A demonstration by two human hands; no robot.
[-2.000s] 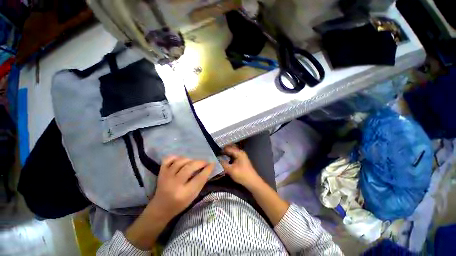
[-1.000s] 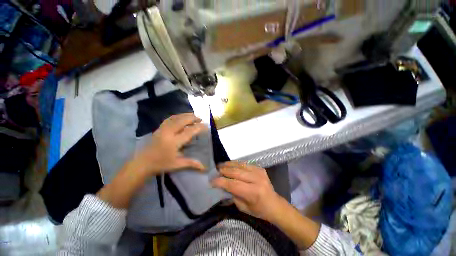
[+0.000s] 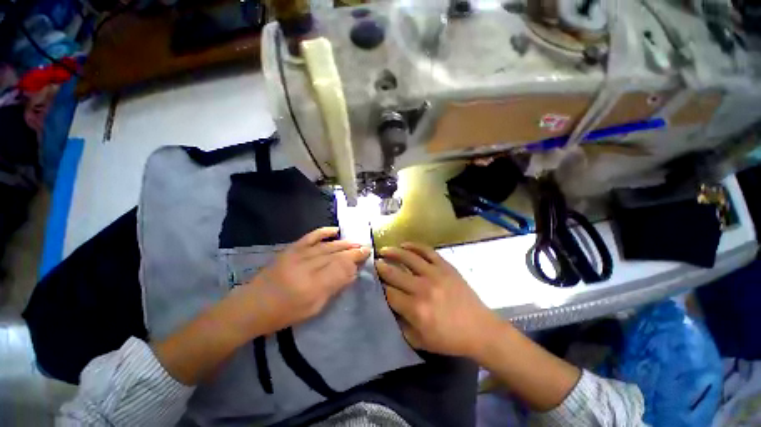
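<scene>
The grey garment panel [image 3: 179,217] lies left of the needle, its right edge running under the presser foot [image 3: 388,200] by the bright light. A black cloth piece [image 3: 275,207] and a partly covered stitched grey welt [image 3: 238,265] lie on it. Black fabric [image 3: 92,292] shows beneath at left. My left hand [image 3: 313,279] presses flat on the grey cloth just below the foot. My right hand [image 3: 430,296] rests along the panel's right edge, fingertips at the edge. Whether its fingers pinch the cloth is hard to tell.
The sewing machine head [image 3: 476,67] spans the top. Black-handled shears [image 3: 572,242], blue snips [image 3: 501,215] and a black cloth piece [image 3: 667,229] lie right of the needle. A blue plastic bag [image 3: 667,359] is below the table at right. Blue tape [image 3: 62,204] is at left.
The panel's edge has moved up to the presser foot. My left hand has flattened beside the edge, and my right hand has moved up from the lower corner to near the needle. The view has shifted.
</scene>
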